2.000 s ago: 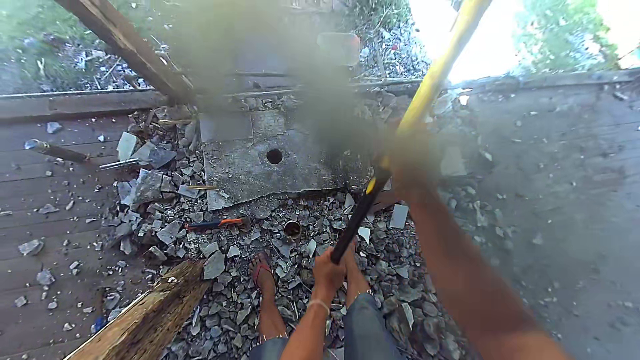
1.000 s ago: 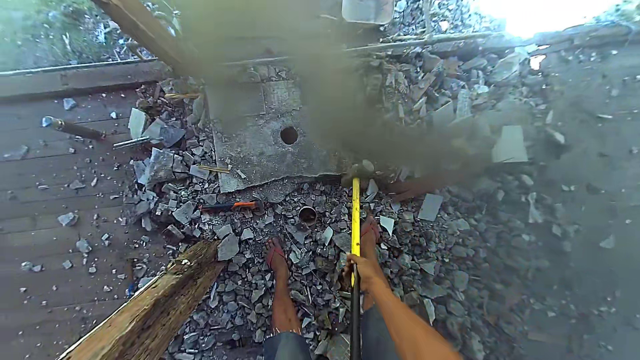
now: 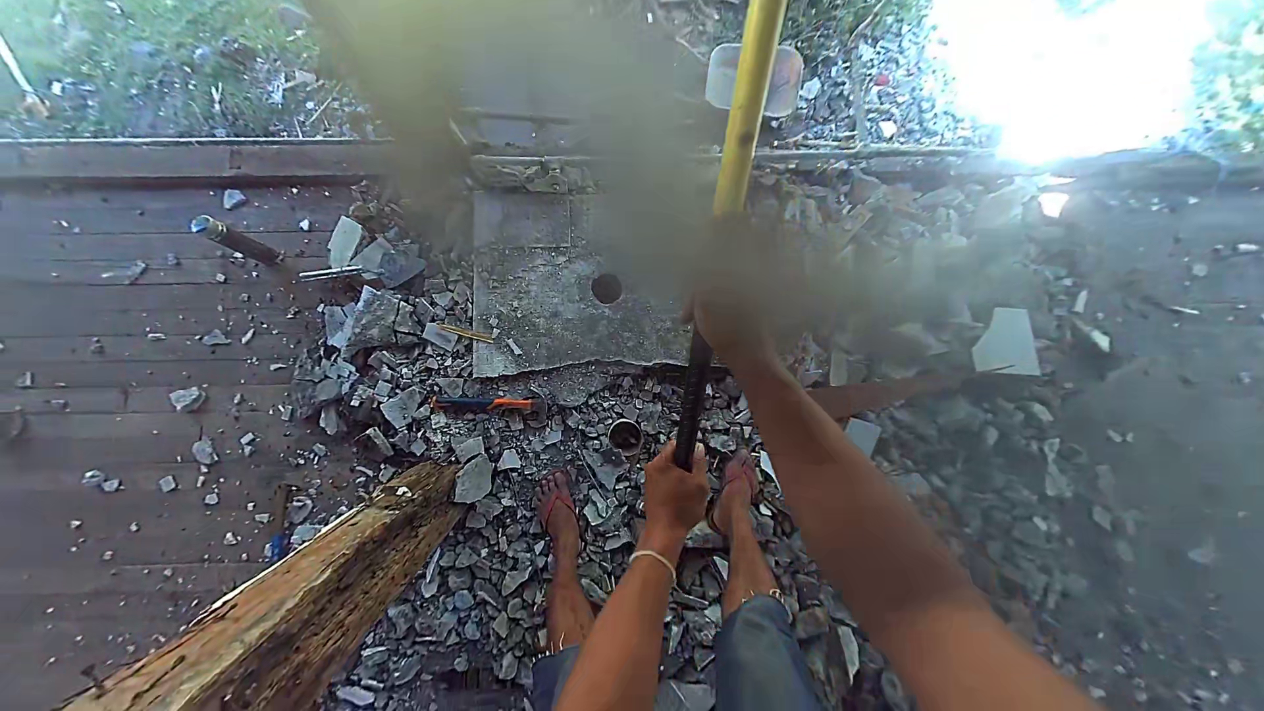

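My left hand [image 3: 677,486] is closed around the black lower end of a long-handled tool, just above my feet. Farther up the same yellow-and-black handle [image 3: 748,128], my right hand [image 3: 729,321] grips it, partly blurred by a smudge over the view. The handle rises toward the top edge, and the tool's head is not visible. Beneath and beyond the hands lies a broken concrete slab [image 3: 538,316] with a round hole [image 3: 606,288]. Nearer to me, an open pipe end [image 3: 625,435] sits in the rubble.
Broken concrete and tile rubble [image 3: 513,602] surrounds my feet in flip-flops. An orange-and-dark hand tool [image 3: 484,404] lies left of the pipe. A rough wooden post [image 3: 296,602] slants in at lower left. Plank flooring [image 3: 128,464] with scattered chips lies left; a metal pipe [image 3: 237,240] stands there.
One second ago the yellow handle was low, its head at the rubble by the slab's edge. Now the handle is raised, and my right hand is higher along it, apart from my left.
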